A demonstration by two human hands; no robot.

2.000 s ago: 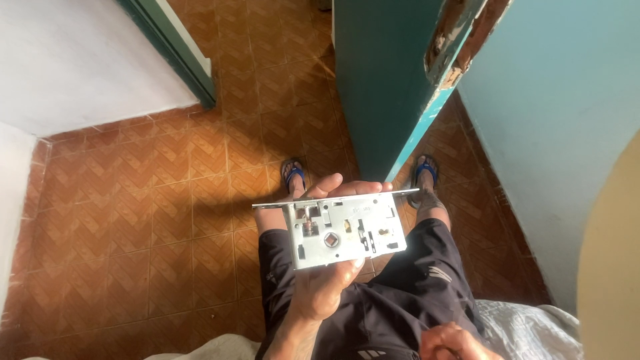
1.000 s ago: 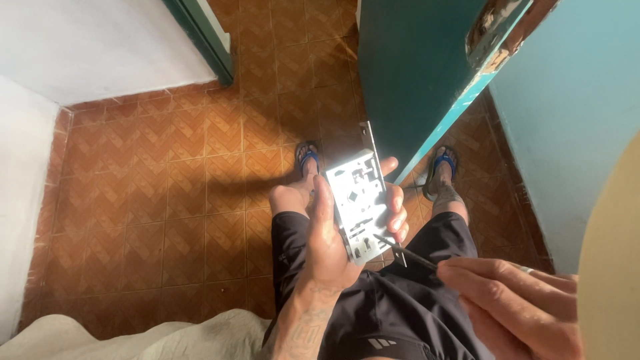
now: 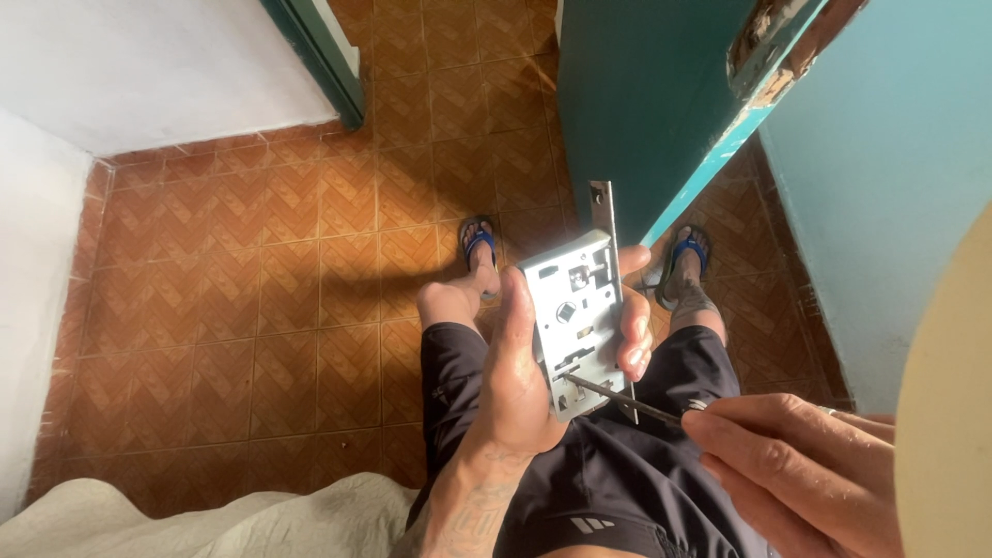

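My left hand (image 3: pixel 515 372) is wrapped around a metal mortise lock (image 3: pixel 573 325), its thumb along the left edge and its fingers behind and at the right. The lock's long faceplate (image 3: pixel 604 225) points up and away on the right side. The case shows a square spindle hole and several slots. At the lower right, my right hand (image 3: pixel 790 449) pinches a thin dark metal rod (image 3: pixel 635 404) between thumb and fingers. The rod's tip meets the case at a slot near its lower end; how deep it sits cannot be told. A ring shows on a right finger.
A teal door (image 3: pixel 643 101) stands ahead, its edge (image 3: pixel 767 85) chipped and hollowed. A green door frame (image 3: pixel 318 54) is at the upper left. White and light blue walls border the tiled floor (image 3: pixel 294 287). Pale cloth (image 3: pixel 217 515) lies at the lower left.
The lock has turned from lying crosswise to nearly upright in my left hand. My right hand, earlier low near my lap, has come to the lock with the dark rod.
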